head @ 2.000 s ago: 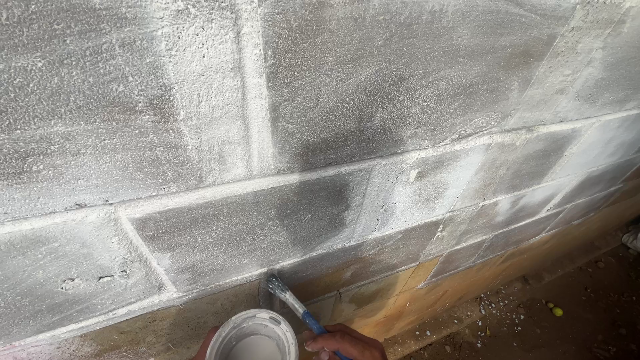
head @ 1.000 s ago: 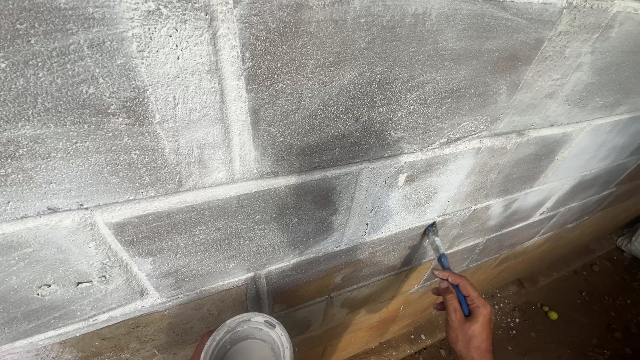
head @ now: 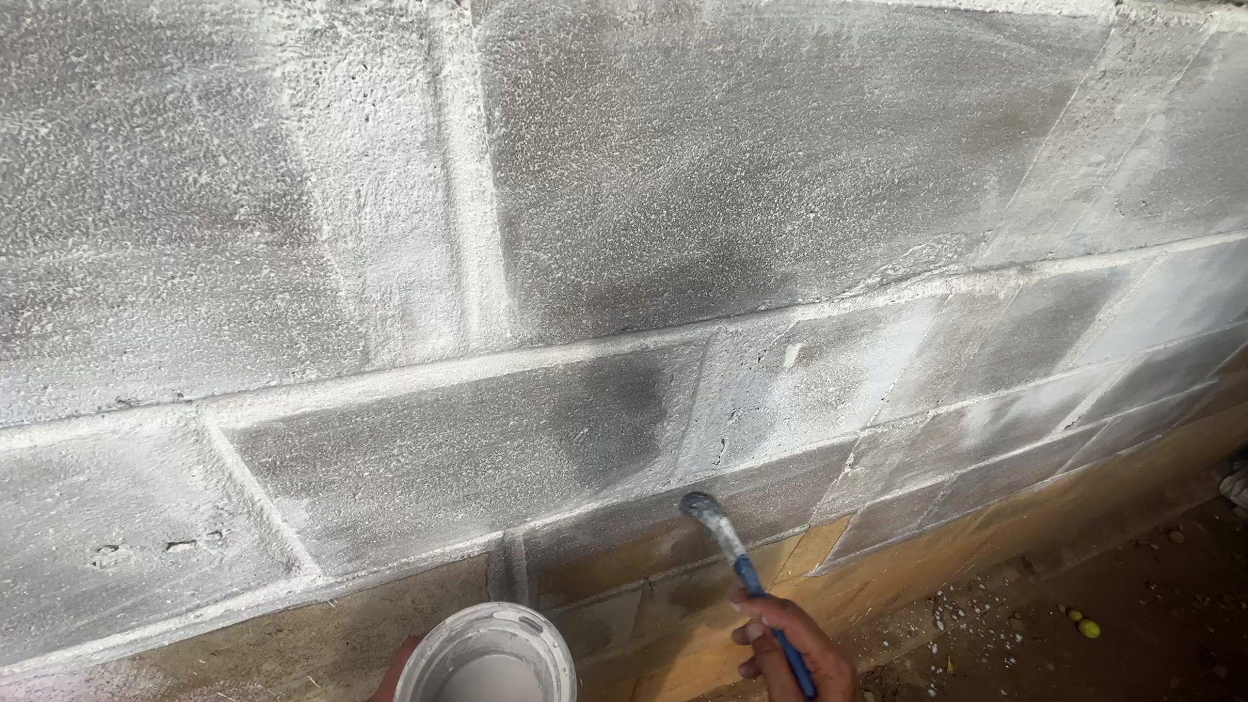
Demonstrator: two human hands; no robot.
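My right hand (head: pixel 795 648) grips the blue handle of a paintbrush (head: pixel 746 570) at the lower right of centre. The brush's wet, dark bristles are at a lower course of the block wall (head: pixel 624 234), just under a whitened mortar line; whether they touch it is hard to tell. At the bottom edge my left hand (head: pixel 398 673) holds a round white plastic tub (head: pixel 492 663), with only a little of the hand in view. Pale paint stands inside the tub, and dried paint coats its rim. Grey-white paint covers the upper blocks, while lower ones show bare brown.
Along the wall's foot at the right runs brown soil (head: pixel 1102 604) with white specks. A small yellow-green fruit (head: pixel 1088 628) lies on it. A pale object (head: pixel 1236 485) is cut off at the right edge. Unpainted tan blocks (head: pixel 907 575) form the wall's bottom.
The brush in my right hand went from beside the tub to the right along the wall, and is now back left, nearer the tub. The tub stays low in view.
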